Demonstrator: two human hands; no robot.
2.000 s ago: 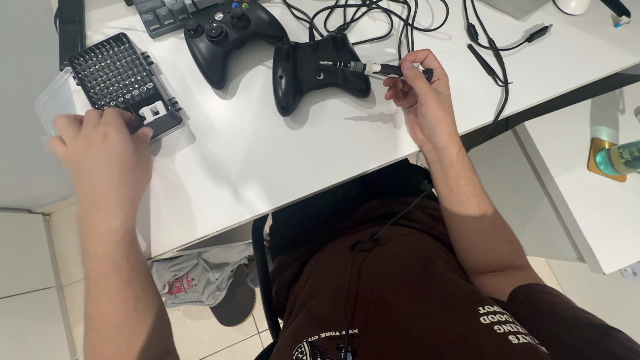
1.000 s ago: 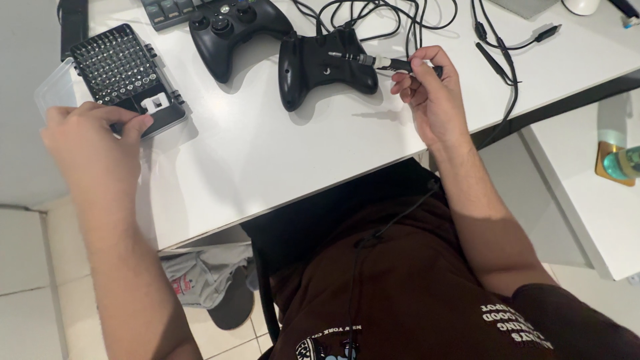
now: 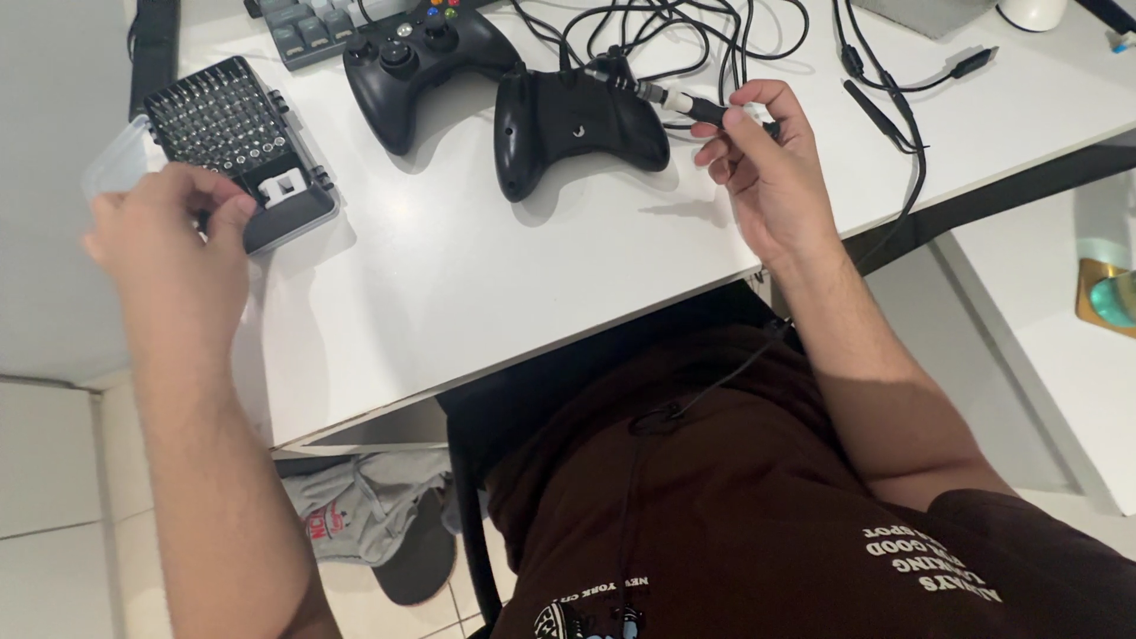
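Note:
My right hand (image 3: 768,169) holds a precision screwdriver (image 3: 701,108) by its dark handle, its shaft pointing left over a black game controller (image 3: 581,129) that lies face down. Against that controller's left side sits a second black game controller (image 3: 426,75), face up. At the left, my left hand (image 3: 182,226) has thumb and fingertips close together at the lower part of a screwdriver bit case (image 3: 293,209) filled with rows of metal bits. Whether something small is between those fingertips cannot be told. A white plastic piece (image 3: 282,186) lies in the case beside them.
Behind the controllers are a keyboard (image 3: 311,31) and tangled black cables (image 3: 683,35). More cables with connectors (image 3: 887,84) lie at the right of the white desk (image 3: 461,293). A grey cap (image 3: 382,515) is below the desk's left front edge. A teal object (image 3: 1114,297) stands far right.
My left hand has stayed at the bit case, its fingers shifting over the lower part. The screwdriver in my right hand is tilted more, its tip end now higher over the face-down controller.

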